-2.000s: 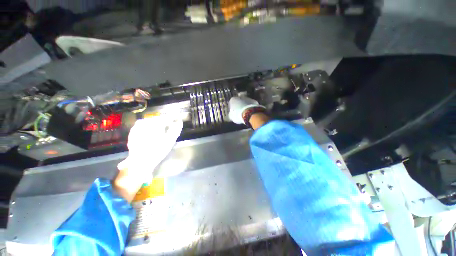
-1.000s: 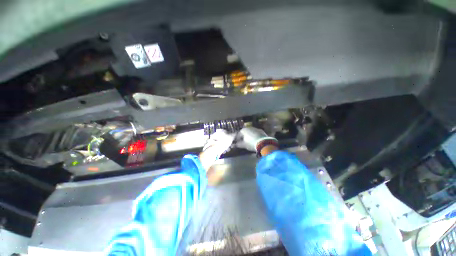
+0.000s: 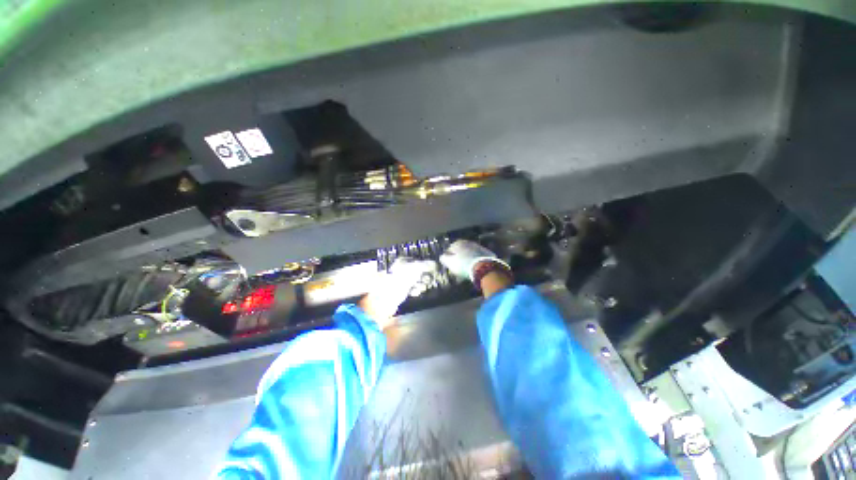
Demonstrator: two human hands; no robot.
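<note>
The feeder pickup ends, narrow silver-black strips, show in the opening behind the silver-grey cover plate. My left hand, in a white glove, lies over their front part. My right hand, in a white glove with a dark red band at the wrist, is at their right end, close to my left hand. The fingertips are small and blurred, and whether they grip anything is hidden.
The raised dark grey hood with a green edge hangs above. A grey crossbar runs just behind the hands. Red indicator lights and wires are at left. A black side panel and part of a keyboard are at right.
My left hand has moved right from the bright area beside the strips onto the strips' front, close to my right hand. The view has tilted up, showing more of the hood.
</note>
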